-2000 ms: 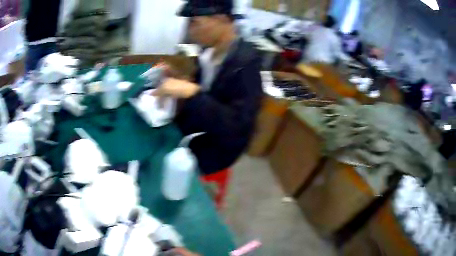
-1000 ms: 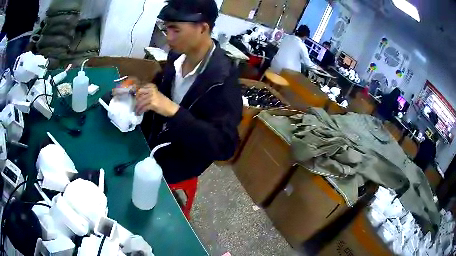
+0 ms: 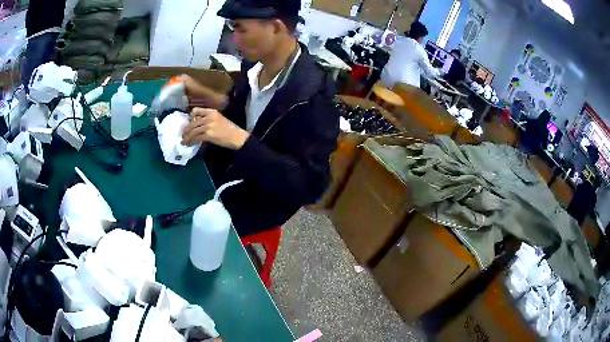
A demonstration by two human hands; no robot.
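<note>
Neither of my hands is in view. Nearest in front of me, several white dome cameras [image 3: 124, 260] lie piled at the lower left of the green-topped table [image 3: 247, 300]. A glossy black lens ball [image 3: 37, 294] shows at the left of the pile. A translucent wash bottle [image 3: 210, 235] with a bent spout stands upright right of the pile. A pink strip [image 3: 309, 335] is at the table's edge, cut off by the bottom of the picture.
A coworker in dark clothes [image 3: 287, 147] sits across, both hands at a white camera [image 3: 175, 137]. Another wash bottle [image 3: 122, 113] and black cables stand and lie farther back. More cameras fill the left side. Cardboard boxes [image 3: 374, 214] line the right, partly under grey-green cloth [image 3: 481, 187].
The view has steadied and shifted slightly, and the pink strip shows more than a second ago. The coworker's hands have moved on the white camera.
</note>
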